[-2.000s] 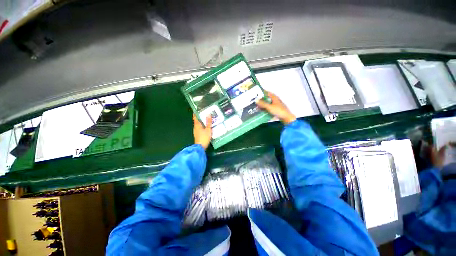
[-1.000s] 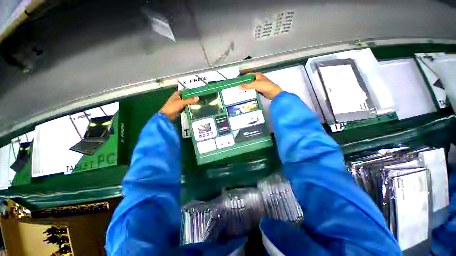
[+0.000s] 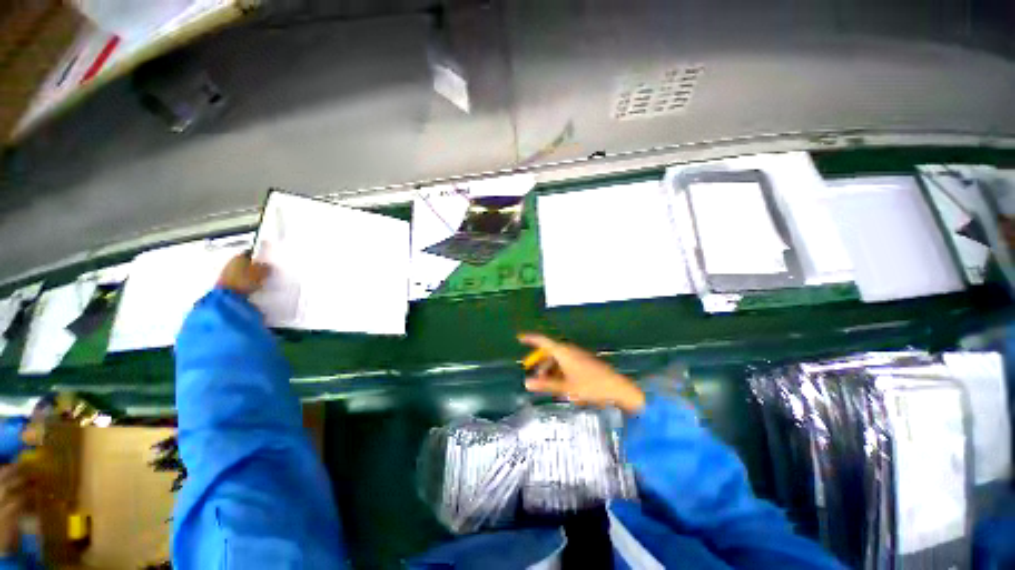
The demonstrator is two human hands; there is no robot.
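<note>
My left hand (image 3: 243, 275) grips the left edge of an open white box base (image 3: 340, 265), which is tilted over the belt. A box lid (image 3: 479, 236) with a dark tablet picture and green edge lies just right of it. My right hand (image 3: 579, 373) is open above the near ledge, with a small yellow-orange finger cot on a finger, and holds nothing visible. Just below it, clear shiny packets (image 3: 534, 462) stand in rows directly before me.
A tablet in a sleeve (image 3: 740, 228) lies on an open box on the green belt (image 3: 473, 332). Bagged tablets (image 3: 929, 468) lean at right. A cardboard carton (image 3: 117, 490) is at lower left, with another person's hand (image 3: 17, 490) beside it. A grey panel (image 3: 557, 89) stands behind.
The green-backed box is no longer between both hands. My left hand has moved left and grips an open white base. My right hand has let go and come down nearer the packets.
</note>
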